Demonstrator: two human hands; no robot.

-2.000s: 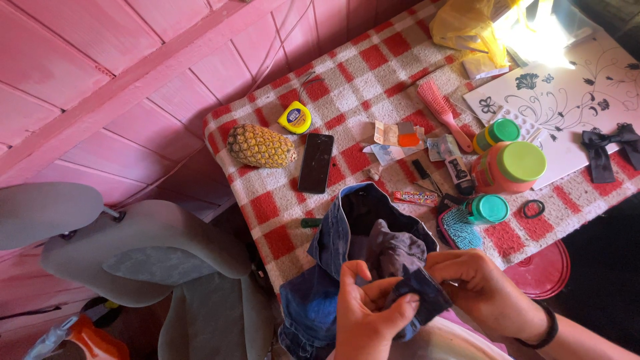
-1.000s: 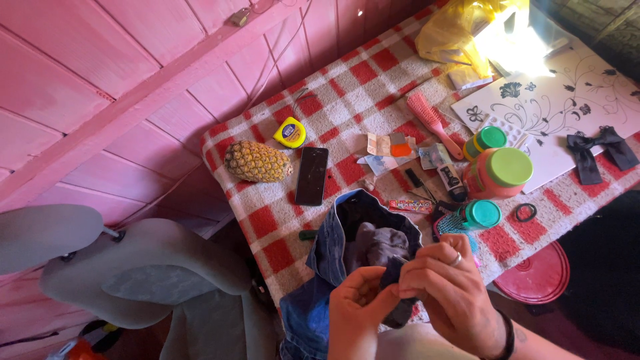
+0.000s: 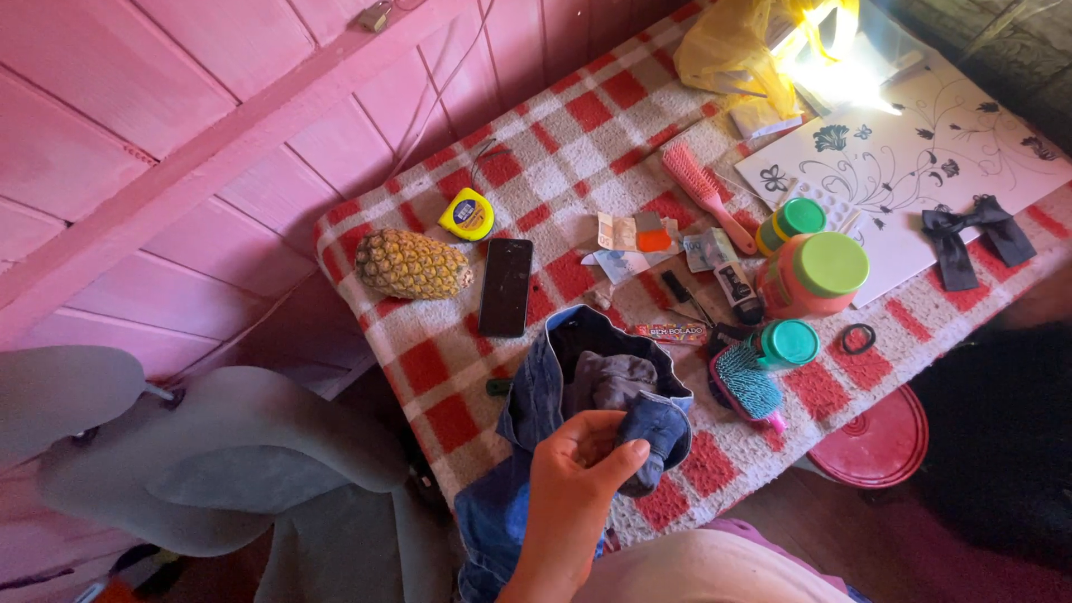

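Observation:
My left hand pinches the rolled edge of a blue denim garment between thumb and fingers. The garment lies partly on the table's near edge and hangs down over it, its opening facing up. Bunched grey-purple cloth shows inside the opening. My right hand is out of view. Beyond the garment lie a black smartphone, a small patterned packet and banknotes. A teal-bristled hairbrush is to its right.
On the checked tablecloth are a pineapple, a yellow tape measure, a pink hairbrush, lidded jars and a black bow. A grey seat stands at left. A red lid is below the table's right edge.
My right hand, which was working at the denim together with my left hand, has left the view. My left hand still holds the denim edge.

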